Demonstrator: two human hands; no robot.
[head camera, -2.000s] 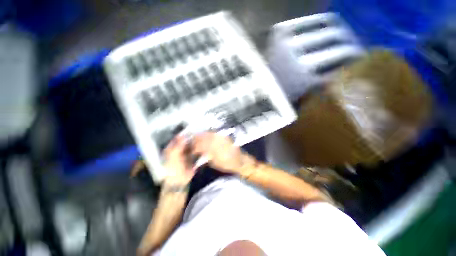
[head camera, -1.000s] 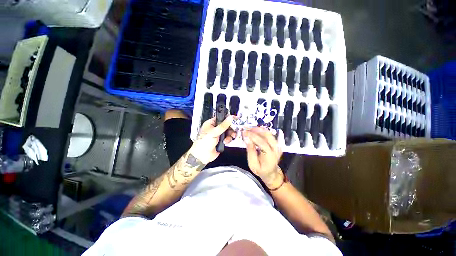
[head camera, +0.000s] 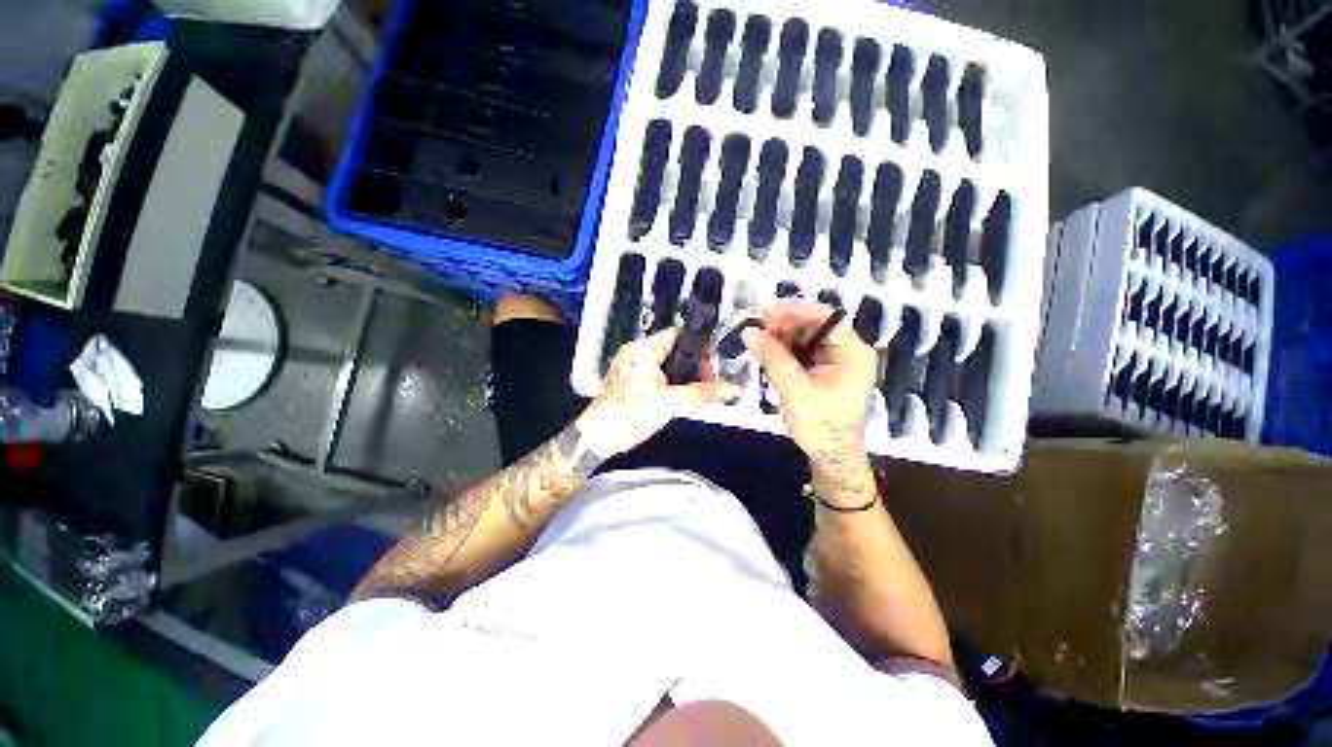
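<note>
The white foam tray (head camera: 1034, 161) lies in front of me with three rows of slots filled with black units (head camera: 847, 204). My left hand (head camera: 643, 397) holds one black unit (head camera: 693, 345) upright over the bottom row, left of middle. My right hand (head camera: 821, 382) is just right of it, its fingertips close to the unit. A slim dark piece (head camera: 828, 327) sticks out from its fingers; what it is cannot be told. A small pale ring (head camera: 738, 333) shows at the right fingertips. The hands partly hide the bottom row.
A blue crate (head camera: 343, 204) with dark contents stands left of the tray. A cream parts bin (head camera: 136, 110) and a crumpled white cloth (head camera: 108, 380) lie on the left bench. Stacked foam trays (head camera: 1088, 314) stand at right, above an open cardboard box (head camera: 1074, 562) with clear plastic (head camera: 1177, 540).
The view has steadied and shifted slightly since one second ago. My right hand has turned, and a slim dark piece now shows in its fingers. My left hand still holds the black unit.
</note>
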